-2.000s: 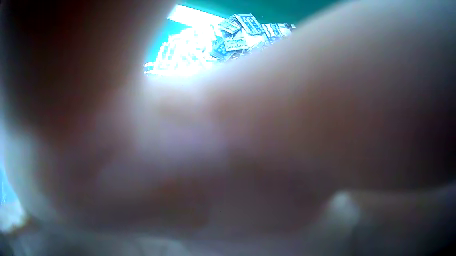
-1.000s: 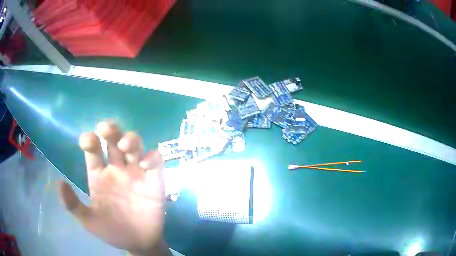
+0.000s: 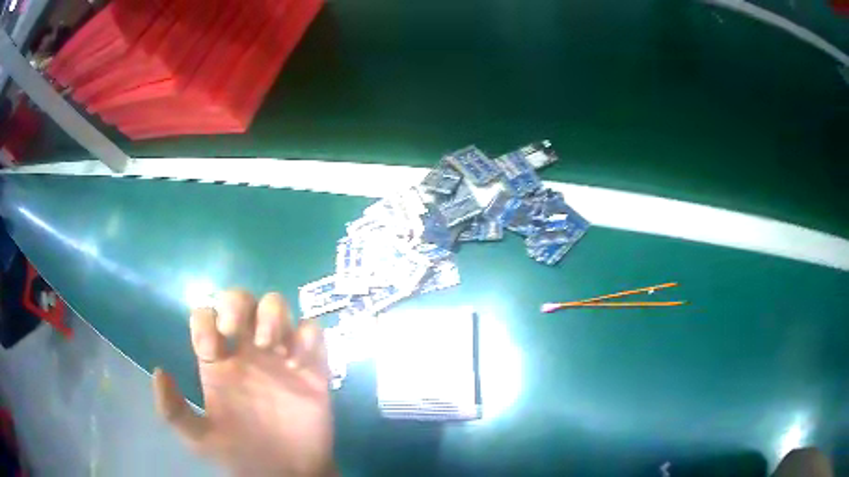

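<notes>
My left hand [image 3: 265, 387] is palm up at lower left, fingers spread and slightly curled, with nothing in it. A blurred skin-toned shape at the bottom right edge looks like a bit of my right hand [image 3: 804, 465], nearly all cut off. A pile of small blue-and-silver circuit boards [image 3: 456, 207] lies overlapping at the centre; its left part is washed out by glare. A white pad [image 3: 426, 363] lies below the pile, with a dark strip along its right side. Orange tweezers [image 3: 614, 298] lie to the right, legs in a narrow V, untouched.
A green bench top [image 3: 596, 391] with strong lamp glare carries a white strip [image 3: 251, 174] running across it under the upper boards. A red stack [image 3: 186, 70] stands at upper left beside a pale bar [image 3: 70, 107]. The bench's curved edge and grey floor show at lower left.
The large blurred shape that covered the view two seconds ago is gone. Since one second ago, my open left hand has moved slightly right and down; a skin-toned shape has appeared at bottom right.
</notes>
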